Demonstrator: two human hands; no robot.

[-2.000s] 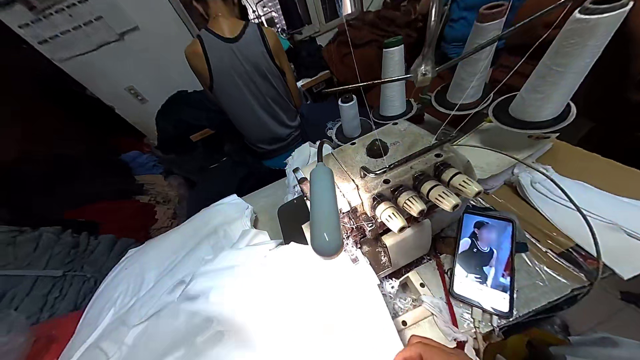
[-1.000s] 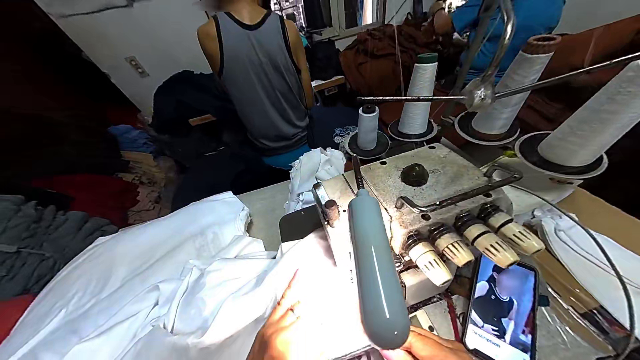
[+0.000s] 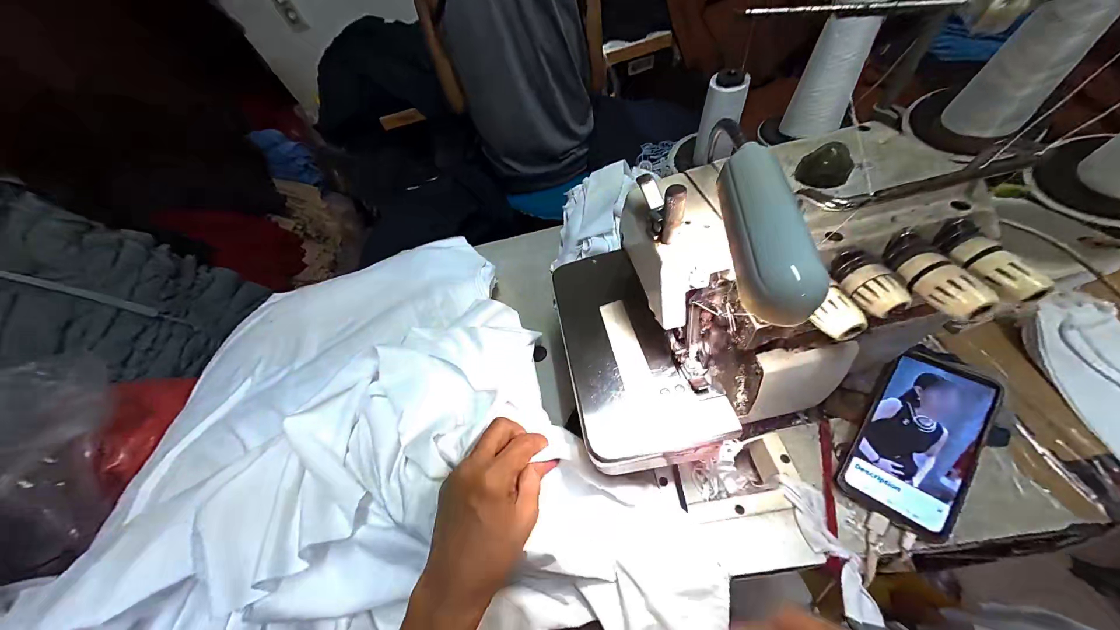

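My left hand (image 3: pixel 490 499) pinches a fold of white fabric (image 3: pixel 385 437), just left of the metal cloth plate (image 3: pixel 621 376) of an overlock sewing machine (image 3: pixel 691 210). The rest of the fabric spreads in loose folds over the table's left side. My right hand (image 3: pixel 783 619) shows only as a blur at the bottom edge, right of the fabric; its fingers cannot be made out. A grey lamp head (image 3: pixel 774 236) hangs over the machine's lit needle area. No fabric lies on the cloth plate.
Tension dials (image 3: pixel 936 271) line the machine's front, with thread cones (image 3: pixel 831 74) behind. A lit phone (image 3: pixel 920 442) lies at the right. Folded white pieces (image 3: pixel 595 210) rest behind the machine. A co-worker in a grey top (image 3: pixel 521 87) is beyond the table. Grey cloth (image 3: pixel 105 289) is piled at left.
My left hand has moved left from beside the lamp and now grips fabric. My right hand has moved down to the frame's edge. The cloth plate has come into sight. The view has shifted.
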